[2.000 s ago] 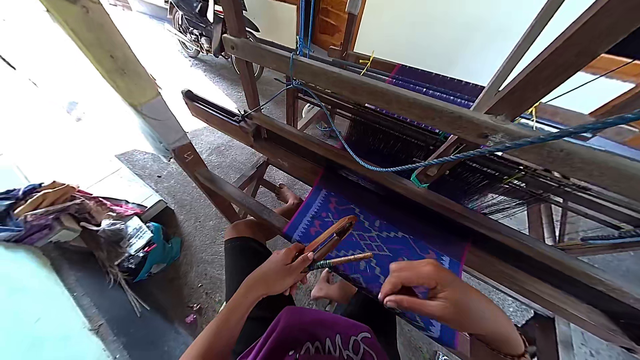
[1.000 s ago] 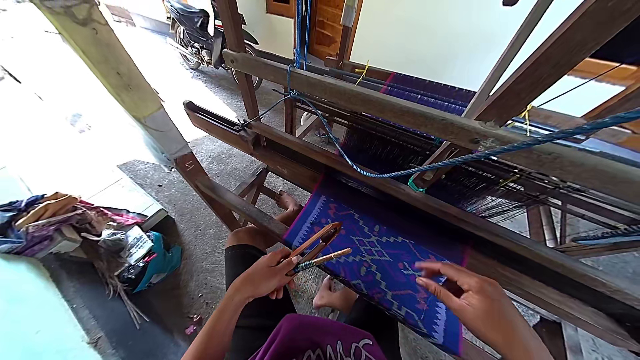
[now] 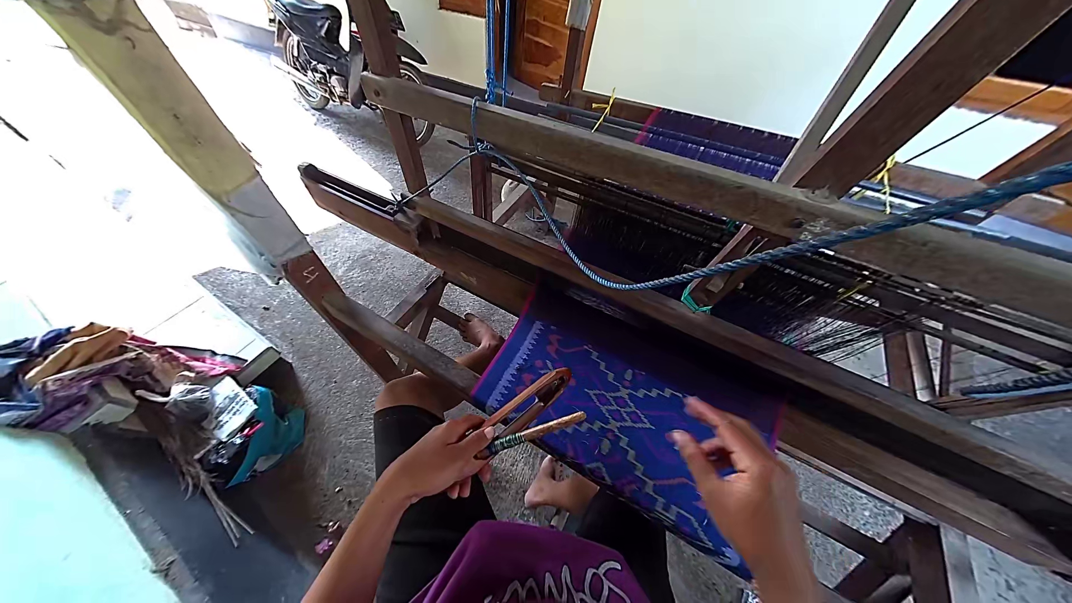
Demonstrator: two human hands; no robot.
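Observation:
Blue patterned cloth (image 3: 620, 410) with pale and red figures lies stretched on a wooden handloom. My left hand (image 3: 444, 456) is closed around a wooden weaving shuttle (image 3: 512, 398) with an open slot and a thin wooden stick or bobbin (image 3: 553, 425) with dark thread wound near its lower end. Both point up to the right above the cloth's left part. Over the cloth's right part is my right hand (image 3: 737, 477), somewhat blurred, thumb and forefinger apart, with nothing visible between them. Dark warp threads (image 3: 804, 310) run behind the loom's beater beam (image 3: 494, 276).
A blue rope (image 3: 754, 261) sags across the loom from its upper beam (image 3: 586, 151). At the left stand a wooden post (image 3: 193, 126) and a pile of cloths and bags (image 3: 109, 377). A motorcycle (image 3: 335, 59) is parked behind. My bare feet are under the loom.
My right hand's thumb and fingers, together two seconds ago, are now apart, and the hand has moved up over the cloth. My left hand still holds the shuttle and the stick.

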